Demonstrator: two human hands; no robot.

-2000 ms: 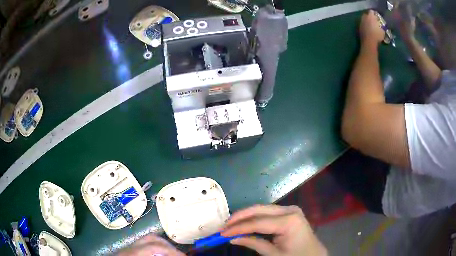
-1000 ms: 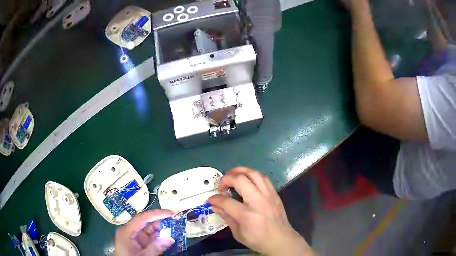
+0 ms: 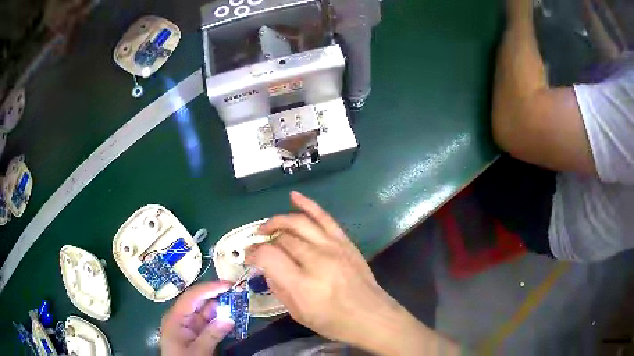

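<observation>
My left hand (image 3: 198,321) holds a small blue circuit board (image 3: 237,311) upright between thumb and fingers at the bottom centre. Wires run from the board's top towards my right hand. My right hand (image 3: 306,268) lies over the cream housing shell (image 3: 229,252), its fingertips at the wires and the shell's upper part. Part of a dark blue battery (image 3: 258,284) shows under my right hand, inside the shell. The hand hides most of the shell, and what its fingertips pinch is not clear. Just left lies a filled housing (image 3: 158,253) with a blue board and battery.
A silver-white screw feeder (image 3: 285,104) stands at the back centre, with a grey electric screwdriver (image 3: 357,52) beside it. An empty shell (image 3: 85,281) and loose board assemblies (image 3: 40,334) lie left. A filled housing (image 3: 147,46) lies on the belt. A person's arm (image 3: 532,118) is at right.
The battery has gone from my right hand's grip above the shell to inside it, under that hand. My left hand has brought the board into view. The view has shifted, and belt housings have moved left.
</observation>
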